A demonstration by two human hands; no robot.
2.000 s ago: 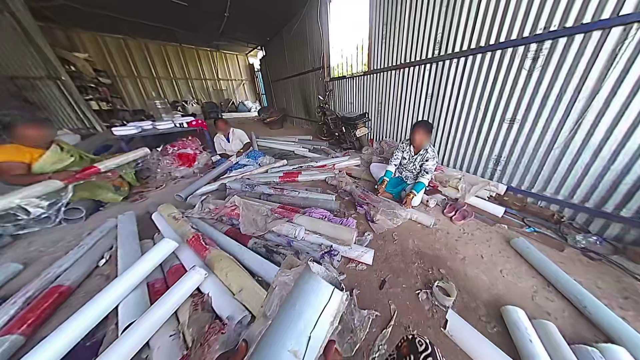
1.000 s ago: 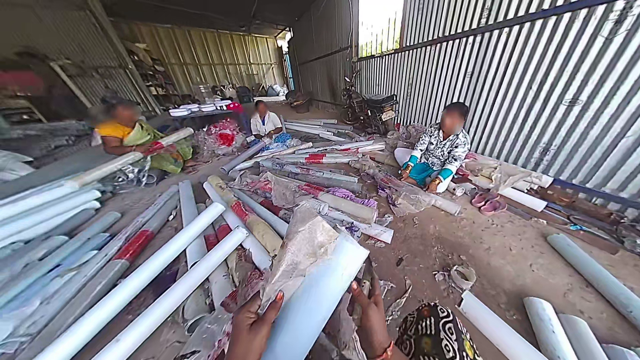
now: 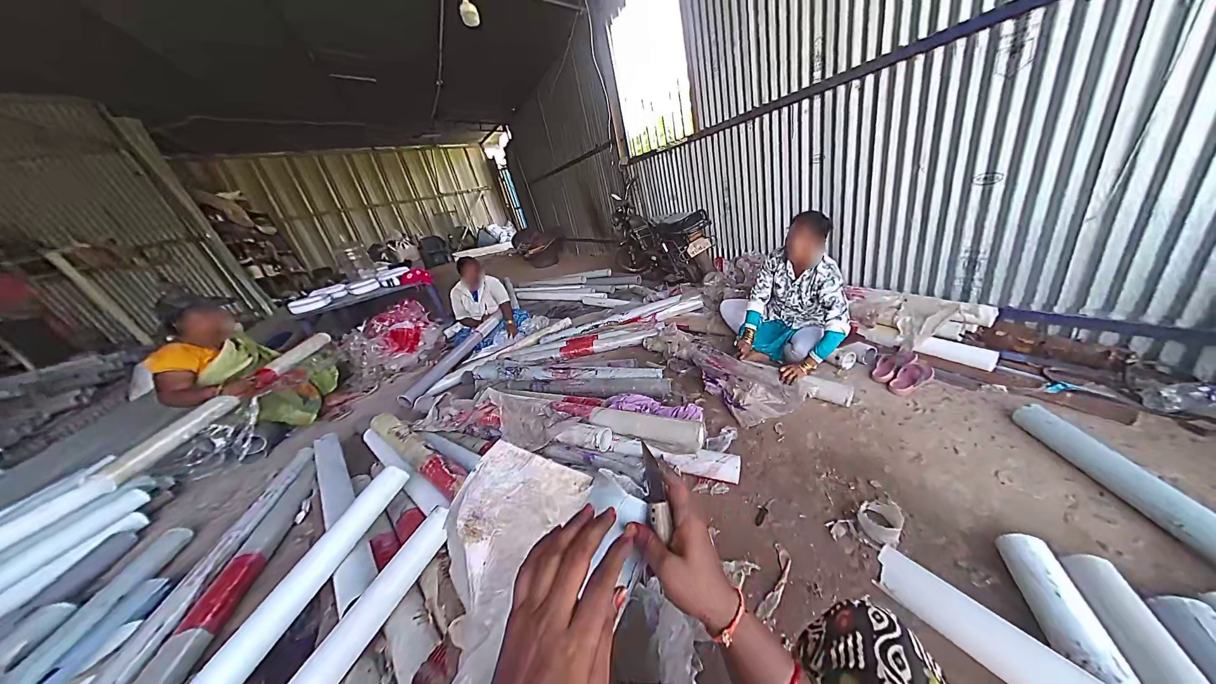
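My right hand point(image 3: 692, 560), with a red thread at its wrist, grips a knife point(image 3: 655, 489) whose dark blade points up. The knife is against the right side of a pale blue-white tube point(image 3: 610, 496) standing out toward the room. My left hand point(image 3: 567, 594) lies spread on that tube with fingers pointing forward. A dirty whitish sheet point(image 3: 503, 508) is peeled away to the left of the tube, partly behind my left hand. The tube's near end is hidden by my hands.
Many pale tubes point(image 3: 313, 570) lie at left and centre, more point(image 3: 978, 617) at right. Three people sit on the ground ahead: one at left, one farther back, one at right. Pink sandals point(image 3: 902, 372), a motorcycle point(image 3: 665, 233) and a corrugated metal wall point(image 3: 931, 171) stand beyond.
My left hand has moved from the tube's left side onto its top. A knife now shows in my right hand. The sheet hangs farther left of the tube.
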